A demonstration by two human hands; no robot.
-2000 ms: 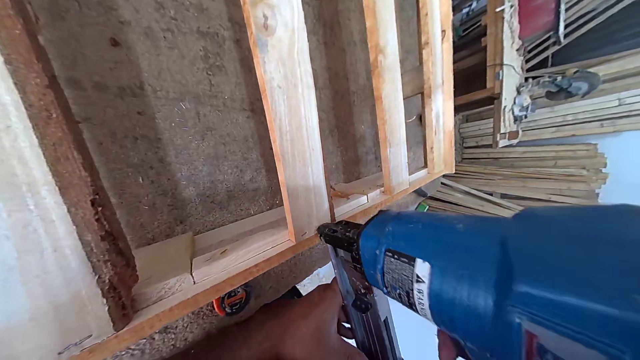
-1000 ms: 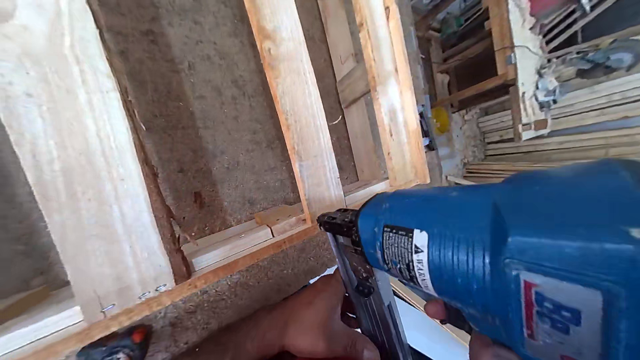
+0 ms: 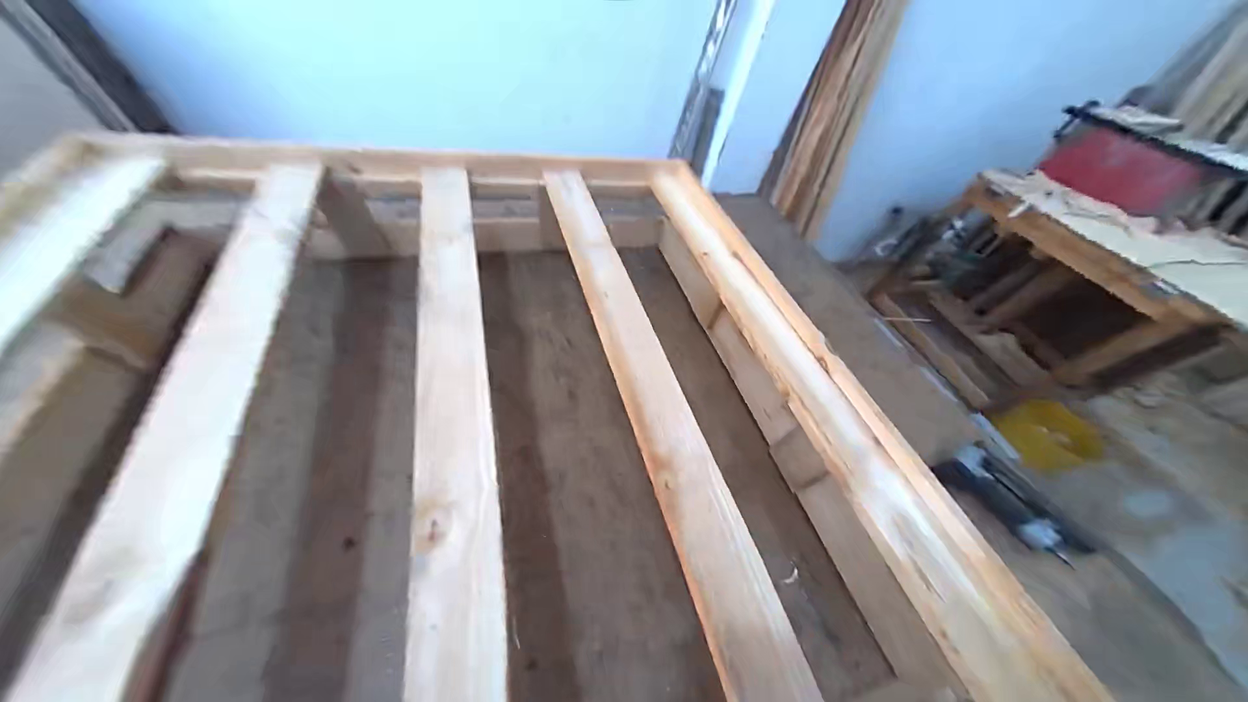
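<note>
Neither my left hand nor my right hand shows in the head view now, and the blue nail gun is out of sight too. A wooden frame fills most of the view. Its far rail (image 3: 390, 158) runs along the wall side, and its right rail (image 3: 829, 366) slants down to the lower right. Several pale slats lie across it, among them a middle slat (image 3: 448, 439) with a knot and a narrower slat (image 3: 653, 429) to its right. Lower boards (image 3: 751, 370) show beneath the slats.
A rough wooden workbench (image 3: 1121, 278) stands at the right, with a red object (image 3: 1121, 161) on top. A yellow object (image 3: 1048, 434) and a dark tool (image 3: 1014, 502), both blurred, lie on the floor beside the frame. Upright boards (image 3: 838, 107) lean against the pale blue wall (image 3: 409, 73).
The view has swung up and across the frame. My hands and the blue nail gun, earlier at a slat's end on the rail, have left the view.
</note>
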